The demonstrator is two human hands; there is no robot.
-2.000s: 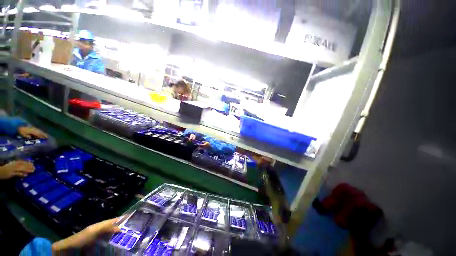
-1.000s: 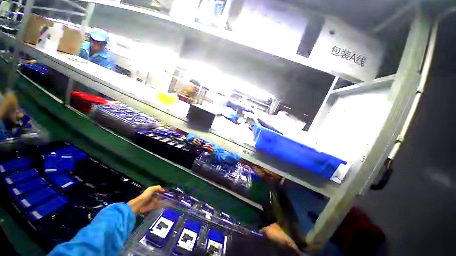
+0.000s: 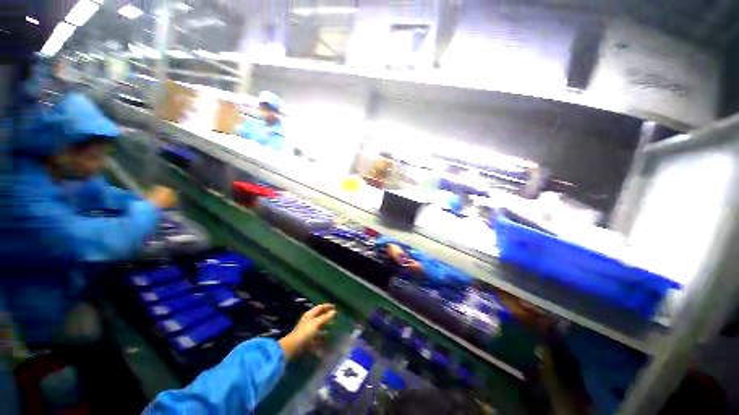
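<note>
The clear blister tray (image 3: 393,377) is at the bottom centre, blurred and cut off by the lower edge. It holds keypad phones; one blue back (image 3: 350,373) with a white label shows. My left hand (image 3: 308,328), in a blue sleeve, is just left of the tray's far corner, fingers apart, seemingly holding nothing. The black blister tray (image 3: 275,304) lies to the left with loose blue back covers (image 3: 188,312) in it. My right hand is not in view.
A person in blue (image 3: 73,194) works at the far left. Stacked trays (image 3: 446,304) stand across the green belt (image 3: 344,296). The white shelf above holds a blue bin (image 3: 579,263) and a small black box (image 3: 399,208). A shelf post is at the right.
The view has swung left, bringing the person in blue into sight. My left hand has come off the clear tray's corner. My right hand, earlier at the tray's right side, has left the view.
</note>
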